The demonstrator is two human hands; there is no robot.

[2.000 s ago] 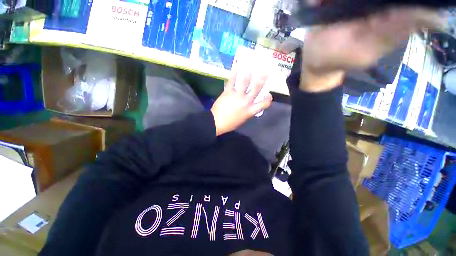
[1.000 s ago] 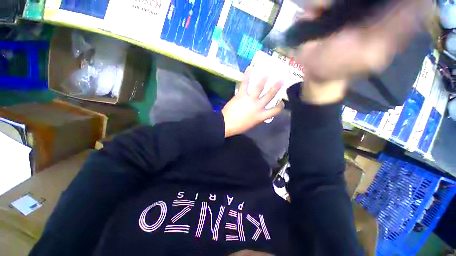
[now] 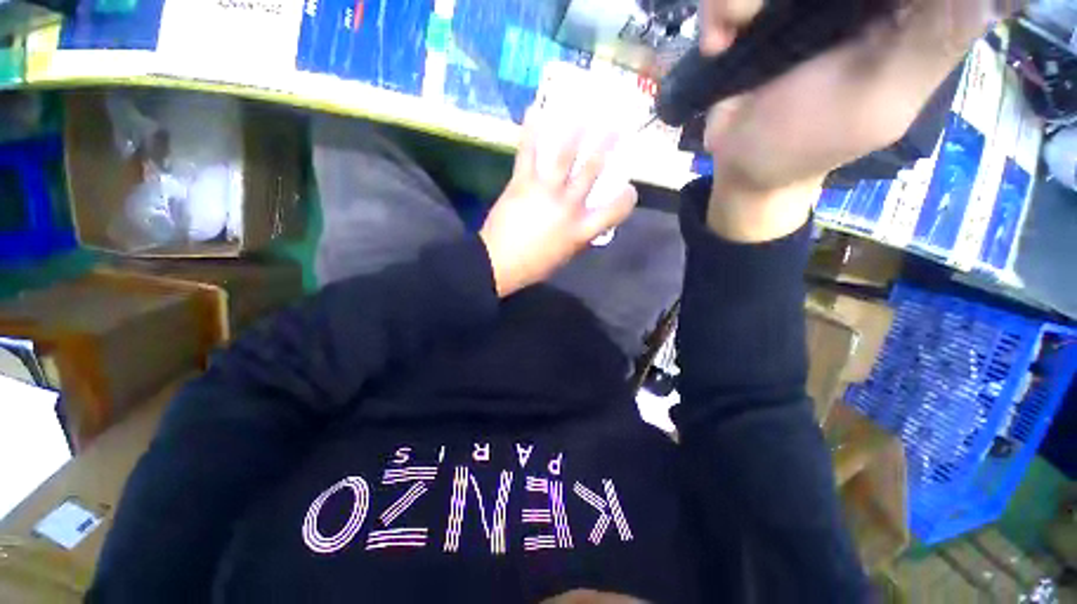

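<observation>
My left hand (image 3: 555,201) holds a white housing (image 3: 583,112) at the yellow front edge of the bench, fingers spread over it. The housing is overexposed, so its details do not show. My right hand (image 3: 815,118) grips a long black electric screwdriver (image 3: 756,65) near the top of the view. Its narrow tip points down and left, close to the housing; whether it touches cannot be told.
The bench edge (image 3: 295,97) crosses the top, with BOSCH-printed packaging on it. Dark flat pads (image 3: 909,148) lie beyond my right hand. A carton with clear bags (image 3: 160,177) stands left, a blue crate (image 3: 945,401) right, and cartons (image 3: 130,342) beside me.
The screwdriver was strongly blurred in both earlier frames and now shows more clearly, angled toward the housing. My left hand stays on the housing. The whole view has shifted slightly.
</observation>
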